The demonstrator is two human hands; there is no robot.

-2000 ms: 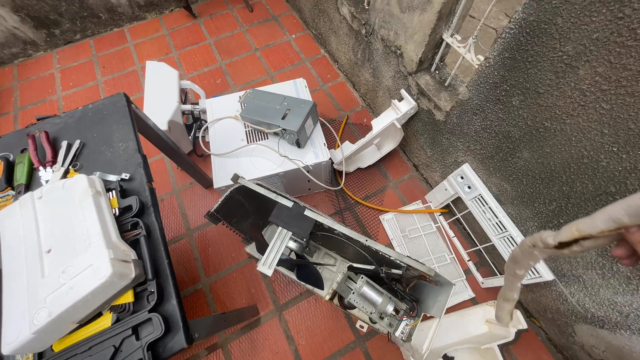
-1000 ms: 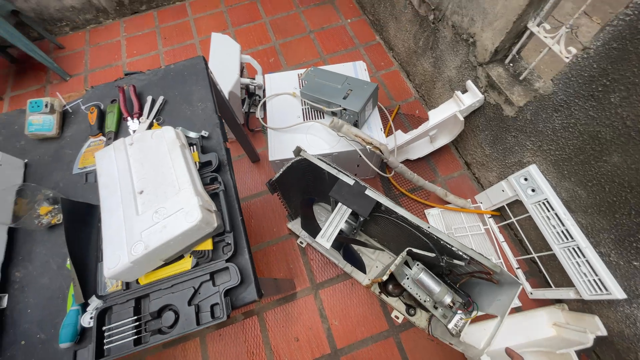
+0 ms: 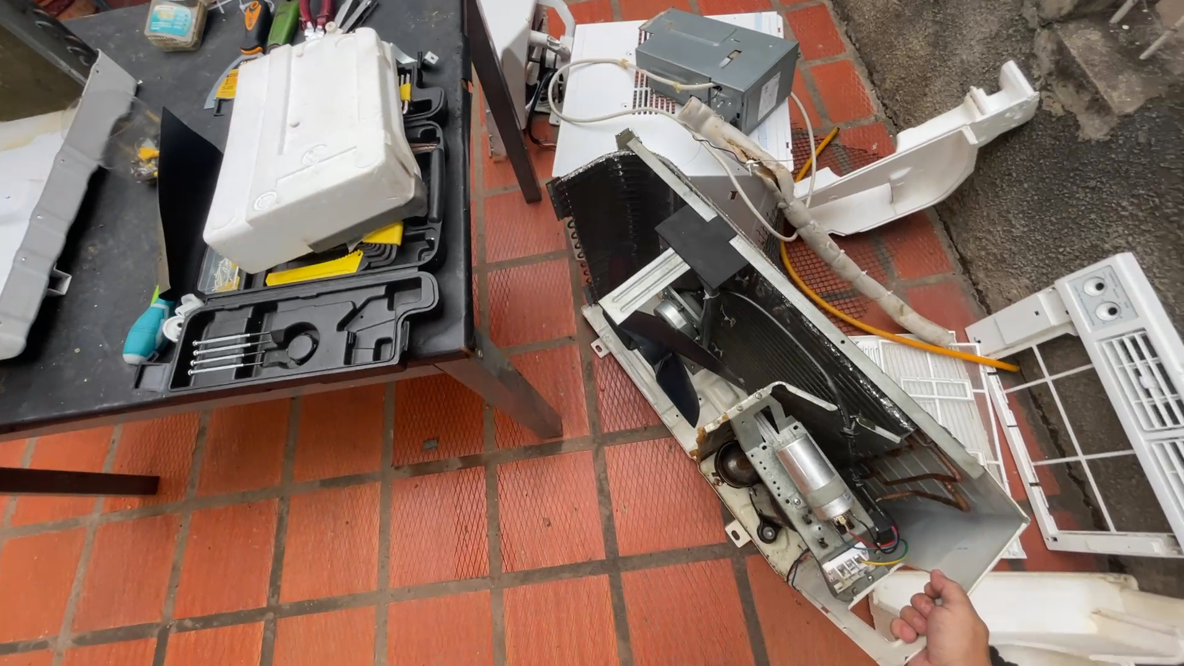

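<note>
My right hand, at the lower right, has its fingers curled at the lower corner of the opened air conditioner chassis; the fingers seem to grip its metal edge. The chassis lies slantwise on the tiles. Inside it show a silver capacitor on a bracket, thin wires, copper tubes, a black fan blade and a finned coil. A foam-wrapped tube rests against the far side of the chassis. My left hand is out of view.
At the left, a black table bears a white foam block, an open tool case and hand tools. Behind the chassis are a grey metal box on a white casing, an orange hose and a white front grille by the wall.
The wrapped tube, held up by a hand at the right two seconds ago, now lies behind the chassis. My right hand is now at the chassis corner. The view has swung left and closer.
</note>
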